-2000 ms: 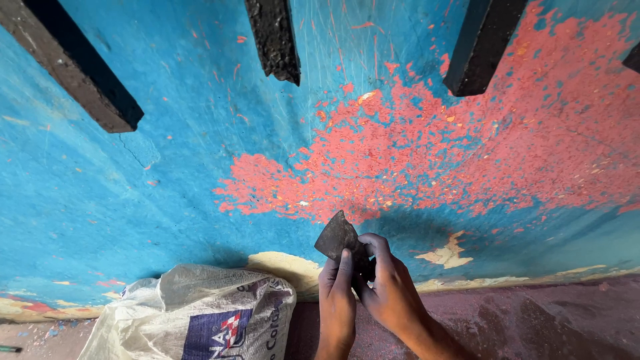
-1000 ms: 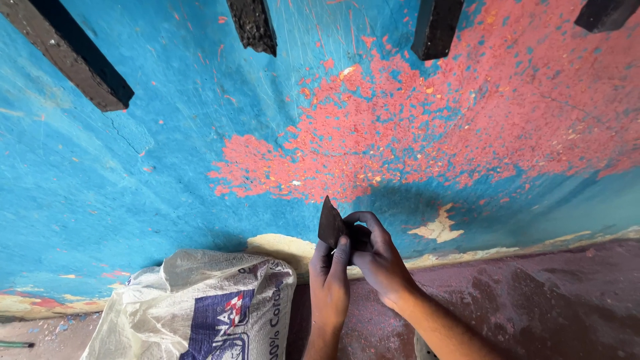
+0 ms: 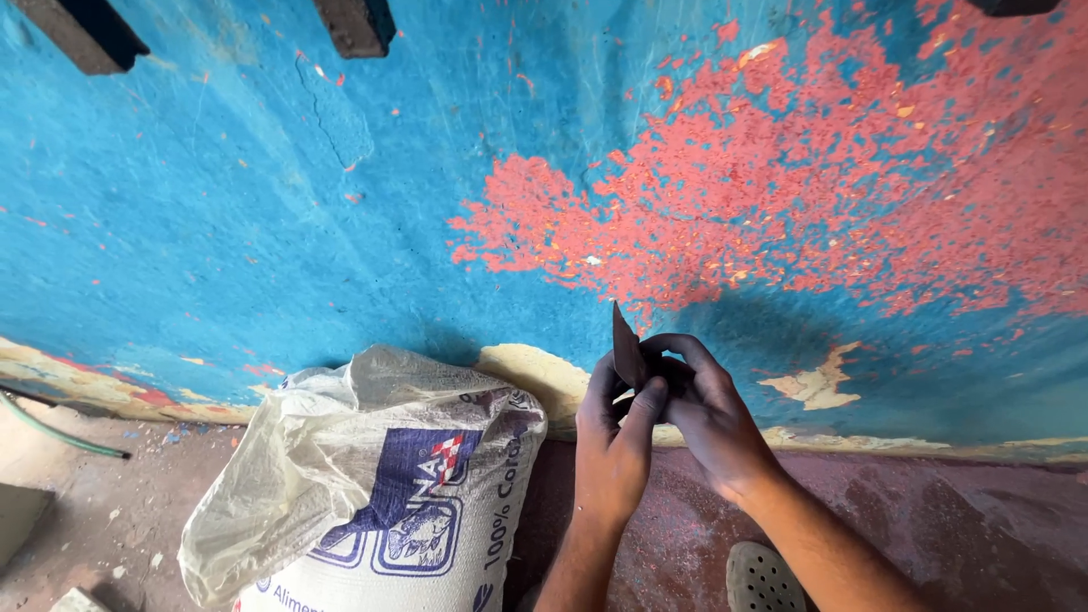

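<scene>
A small dark flat piece, perhaps a scraper blade or worn sandpaper [image 3: 627, 350], stands nearly edge-on between my hands. My left hand [image 3: 620, 416] pinches its lower part between thumb and fingers. Against its right side, my right hand [image 3: 705, 408] curls its fingers, which partly hide the lower end. Greyish dust coats both hands. Behind them rises a blue painted wall [image 3: 255, 212] with a large patch where coral-pink paint [image 3: 722, 187] shows.
A white woven sack [image 3: 450, 510] bearing print leans by the wall at lower left. Dark bars [image 3: 357, 30] jut in at the top. A green hose [image 3: 68, 438] lies on the reddish floor at left; a perforated clog [image 3: 761, 578] is at the bottom.
The dark piece has turned from showing its broad face to nearly edge-on, still held in both hands. The view has shifted somewhat.
</scene>
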